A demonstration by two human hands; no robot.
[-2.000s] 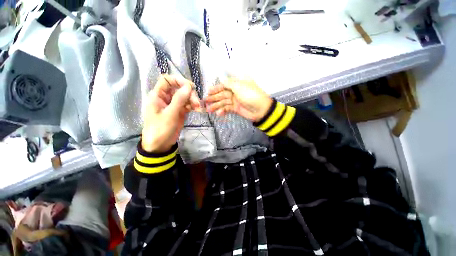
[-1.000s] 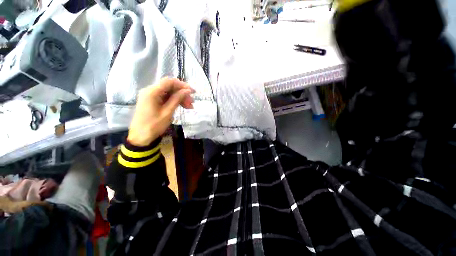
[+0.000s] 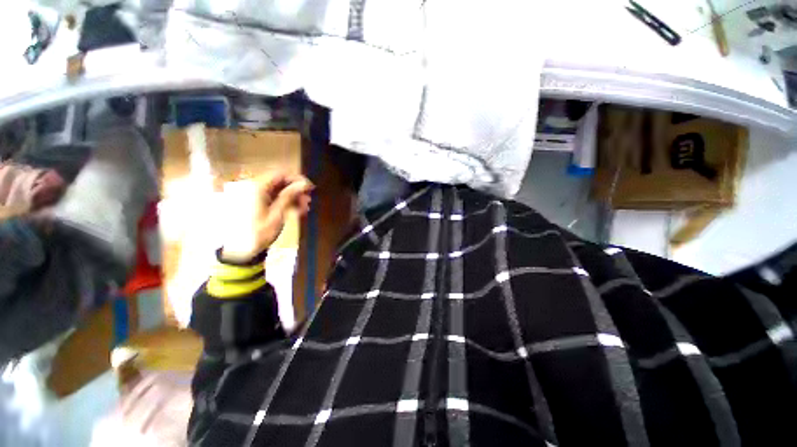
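Note:
The pale grey garment [image 3: 384, 87] lies over the table's front edge, its lower end touching my lap. A thin dark stitch line runs along its lower border. My left hand [image 3: 273, 214] is below the table edge at left, off the garment, over a cardboard box. Its fingers are curled; the hand is blurred and partly overexposed, so whether it pinches a thread cannot be told. My right hand is not in view. Black thread snips [image 3: 654, 22] lie on the table at the upper right.
Cardboard box with white contents [image 3: 179, 144] below left. Another cardboard box [image 3: 668, 196] stands under the table at right. Dark scissors [image 3: 37, 37] and a tan-handled tool [image 3: 718, 30] lie on the white table [image 3: 603, 61]. A person's grey-clad leg [image 3: 100, 192] is at far left.
The view has tilted downward. My left hand has left the garment and moved down over the box. My right hand left the garment, its arm swung up at right, and now it is out of view.

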